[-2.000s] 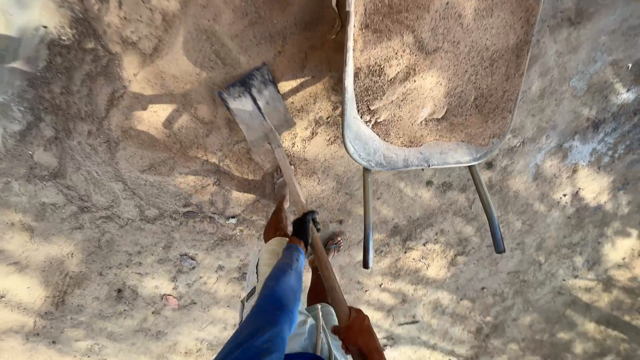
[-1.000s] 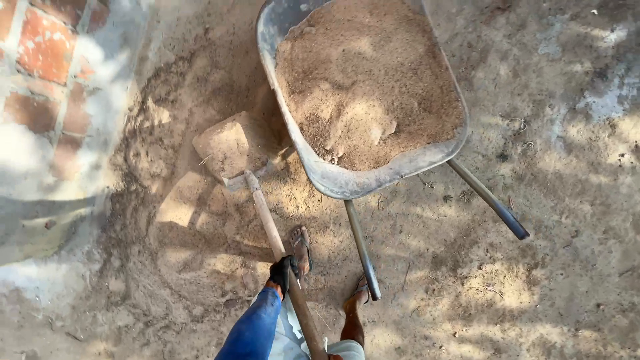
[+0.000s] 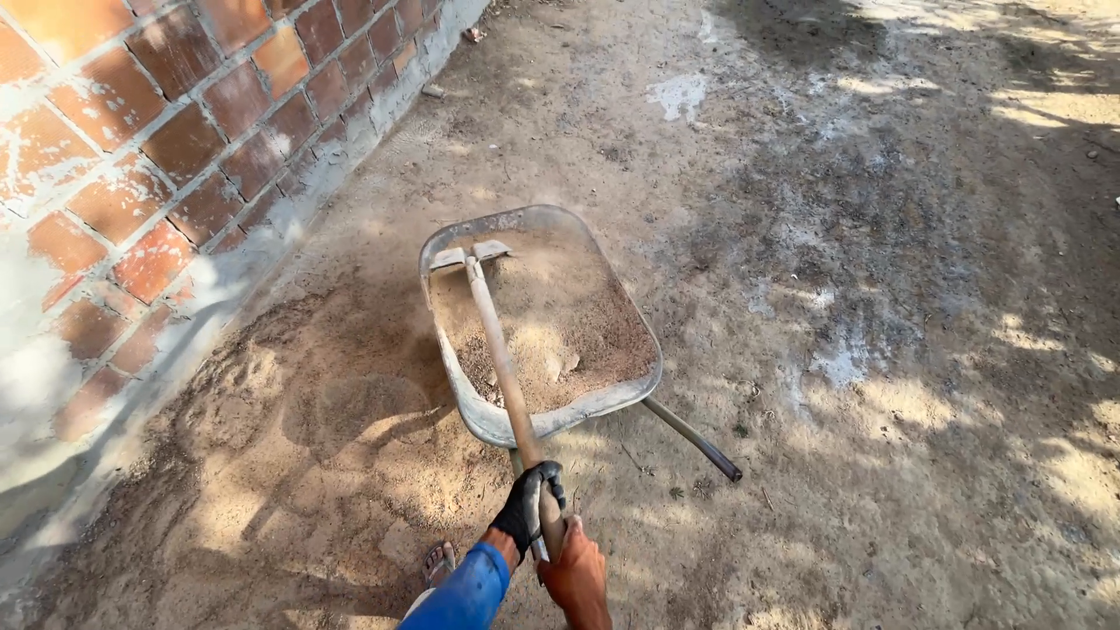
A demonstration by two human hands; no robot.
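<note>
My left hand [image 3: 530, 505], in a black glove below a blue sleeve, grips the wooden handle of a shovel [image 3: 501, 359]. Just below it, my bare right hand [image 3: 575, 569] is closed around the same handle near its lower end. The shovel reaches away from me across the wheelbarrow [image 3: 647, 385], and its metal blade [image 3: 472, 255] is over the far left part of the tray. Sandy soil [image 3: 586, 328] fills much of the tray, with fine dust hazing its far side. Part of the blade's face is hidden.
A brick wall [image 3: 236, 96] with mortar runs along the left. Loose soil [image 3: 289, 420] lies between wall and wheelbarrow. One wheelbarrow handle [image 3: 696, 439] sticks out toward the lower right. A sandalled foot [image 3: 439, 560] stands at the bottom.
The shovel blade, loaded with soil beside the wheelbarrow a second ago, is now over the tray. My hands are closer together on the handle than two seconds ago. The view has shifted, showing more wall.
</note>
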